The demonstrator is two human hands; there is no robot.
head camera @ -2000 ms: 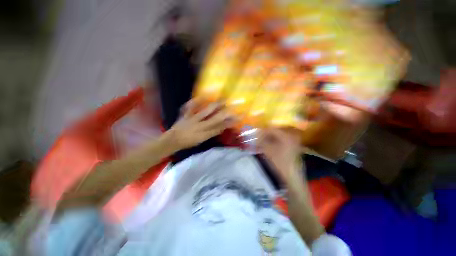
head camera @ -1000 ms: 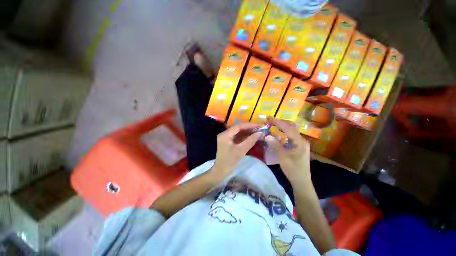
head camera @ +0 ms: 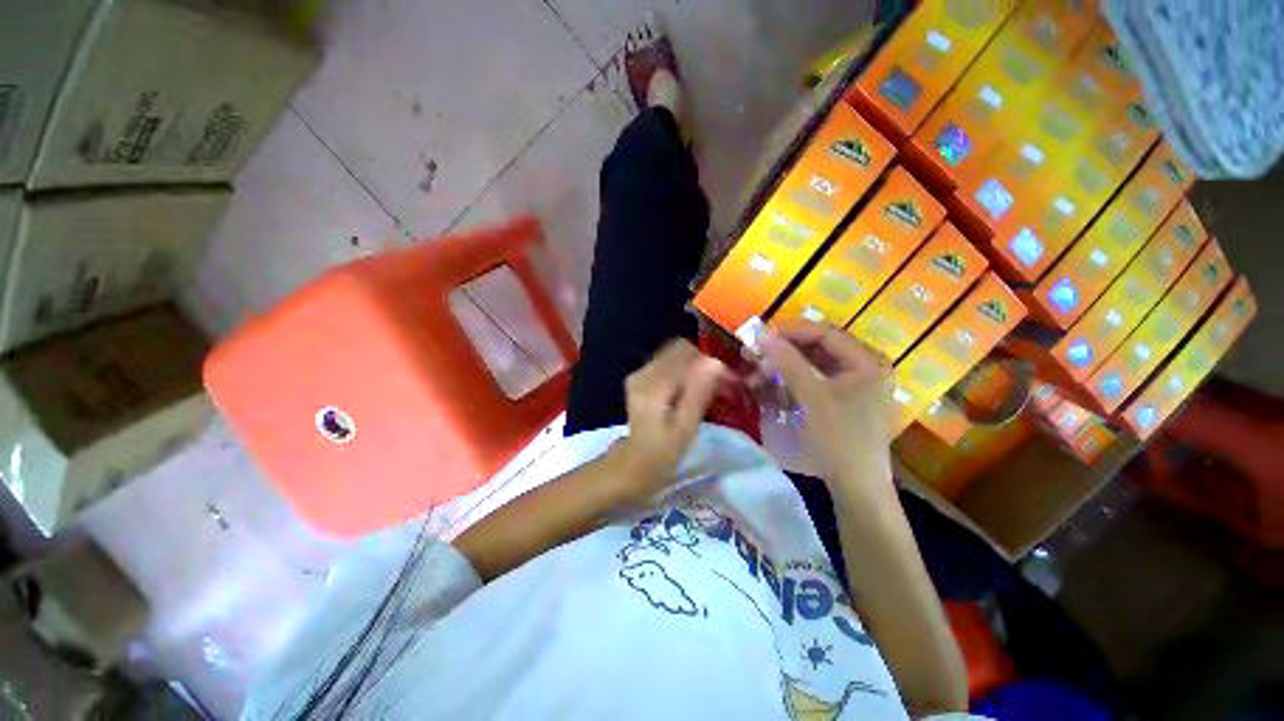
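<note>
My right hand (head camera: 842,397) pinches a small whitish piece (head camera: 751,334) between its fingertips, beside the near edge of the boxes; a shiny clear strip seems to hang below it. My left hand (head camera: 668,409) is just left of it, blurred, fingers curled together; whether it holds anything cannot be told. Orange-yellow retail boxes (head camera: 803,226) marked 12V stand in rows in an open brown carton (head camera: 1035,493) at my lap, several with shiny square stickers. A translucent brownish ring (head camera: 997,396) lies among the boxes.
An orange-red plastic stool (head camera: 380,380) stands on the tiled floor (head camera: 408,85) at the left. Brown cartons (head camera: 141,113) are stacked at the far left. A speckled white-grey tabletop corner (head camera: 1222,78) juts in at the upper right. My leg and sandalled foot extend ahead.
The view has turned, so the boxes sit further right and more of the stool and cartons shows. My hands, together at the small piece before, are now apart; the piece is in my right fingertips.
</note>
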